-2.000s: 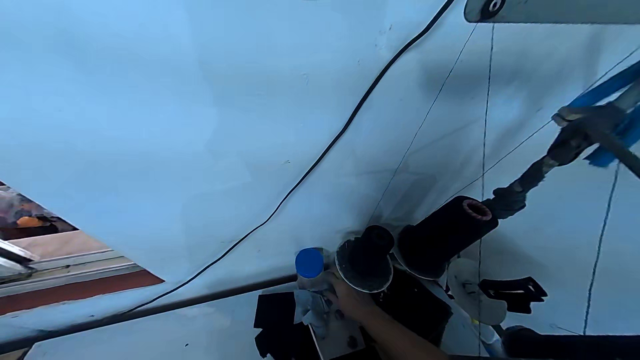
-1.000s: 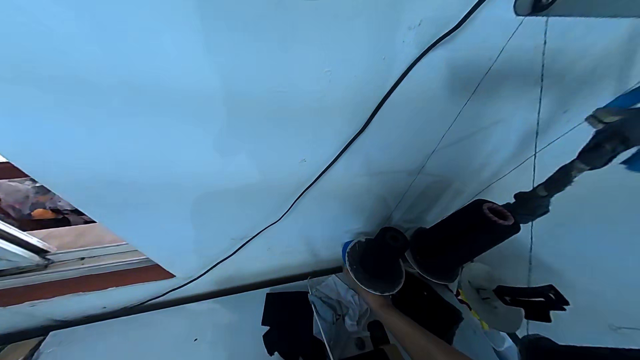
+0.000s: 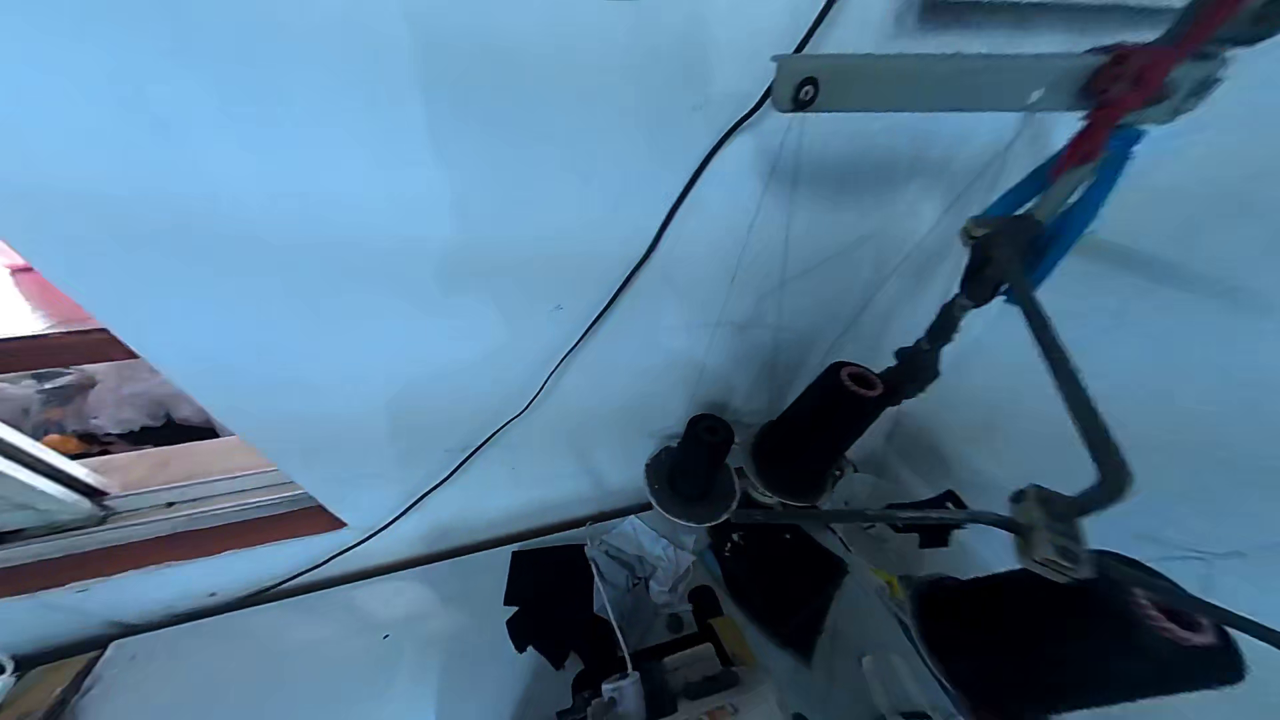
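Note:
Neither of my hands shows in the head view now. A small black cone of thread (image 3: 700, 460) stands on a round spool base near the wall, and a larger black thread cone (image 3: 815, 435) leans beside it. Another large dark cone (image 3: 1070, 635) lies at the lower right, partly behind a metal rod. Crumpled whitish cloth or plastic (image 3: 645, 560) rests on the tabletop, with black fabric pieces (image 3: 560, 600) to its left. Part of what looks like a sewing machine (image 3: 690, 680) is at the bottom edge.
A thread stand's bent metal rod (image 3: 1075, 400) rises at the right, tied with blue and red strips to a flat metal bar (image 3: 930, 82). A black cable (image 3: 600, 315) runs down the pale wall. The white tabletop (image 3: 300, 650) meets the wall; a window (image 3: 130, 450) is at left.
The hand and forearm seen among the cones in both earlier frames are out of view. The blue-capped container beside the small cone no longer shows. The view has shifted, showing more of the stand.

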